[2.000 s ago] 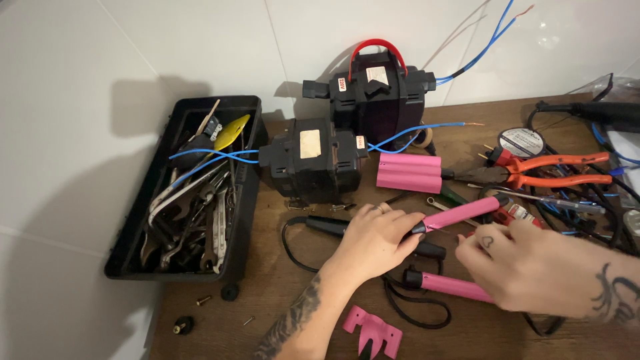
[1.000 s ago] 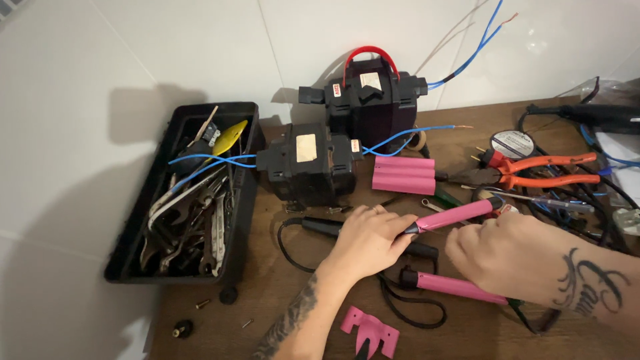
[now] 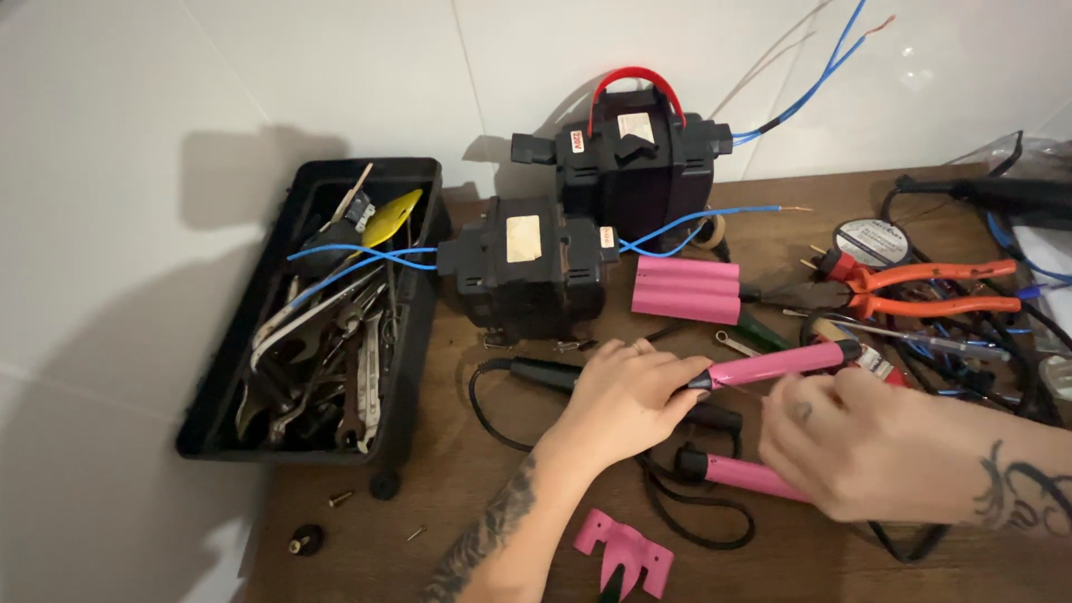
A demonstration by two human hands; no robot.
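Observation:
My left hand [image 3: 632, 398] grips the dark end of a pink curling-iron barrel [image 3: 775, 366], which points up to the right and has a black tip. Just below that barrel is my right hand [image 3: 837, 435], its fingers curled in and slightly blurred; whether something thin is between them cannot be seen. A second pink barrel [image 3: 754, 477] with a black end cap lies partly under my right hand. Behind the hands rests a pink triple-barrel piece [image 3: 687, 289]. Near the front edge of the view lies a pink plastic bracket [image 3: 624, 553].
Two black transformers [image 3: 532, 268] [image 3: 636, 167] with blue wires stand at the back. On the left, a black tray [image 3: 410, 335] holds wrenches. Orange-handled pliers [image 3: 930, 289], a solder spool [image 3: 871, 243] and tangled cables lie right. Screws [image 3: 339, 499] lie front left; a black cord [image 3: 703, 544] loops beneath the hands.
My left hand keeps its hold on the pink barrel throughout. My right hand stays close to the barrel, its wrist and fingers turning slightly.

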